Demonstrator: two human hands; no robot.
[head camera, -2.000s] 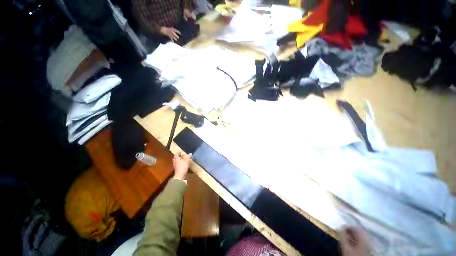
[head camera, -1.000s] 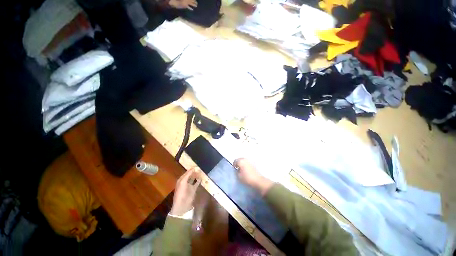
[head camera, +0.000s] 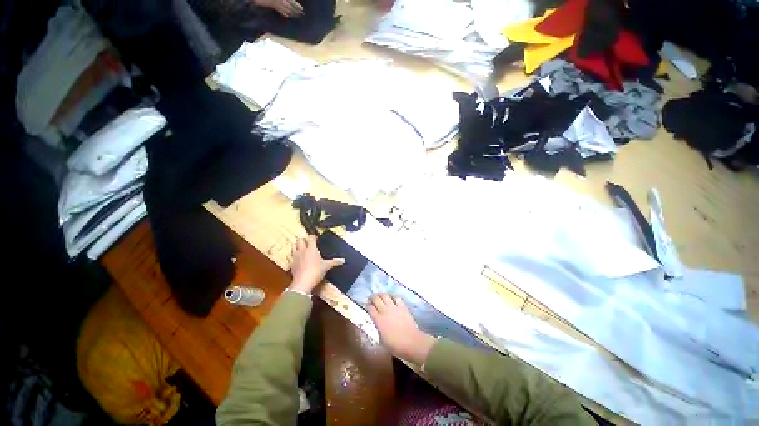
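A long black fabric strip (head camera: 345,265) lies along the near table edge, with a shiny grey stretch beyond its dark far-left end. My left hand (head camera: 310,265) is at that end, fingers spread, thumb and fingertips resting on or beside it. My right hand (head camera: 398,326) lies palm down on the grey stretch. Neither hand visibly pinches the strip. The rest of the strip is partly hidden by my right hand and sleeve. Small black scraps (head camera: 337,215) lie crumpled just past the strip's end.
White panels (head camera: 466,225) cover the table beyond the strip. Black offcuts (head camera: 533,125) are heaped behind them. A thread cone (head camera: 245,295) lies on the orange-brown bench (head camera: 191,312) at left, near a black cloth pile (head camera: 187,241). A person's hand (head camera: 281,7) shows at the top.
My right hand has come in from the lower right onto the strip, then nearer the table edge. My left hand has moved onto the strip's end. The dangling black tie is now bunched with the scraps.
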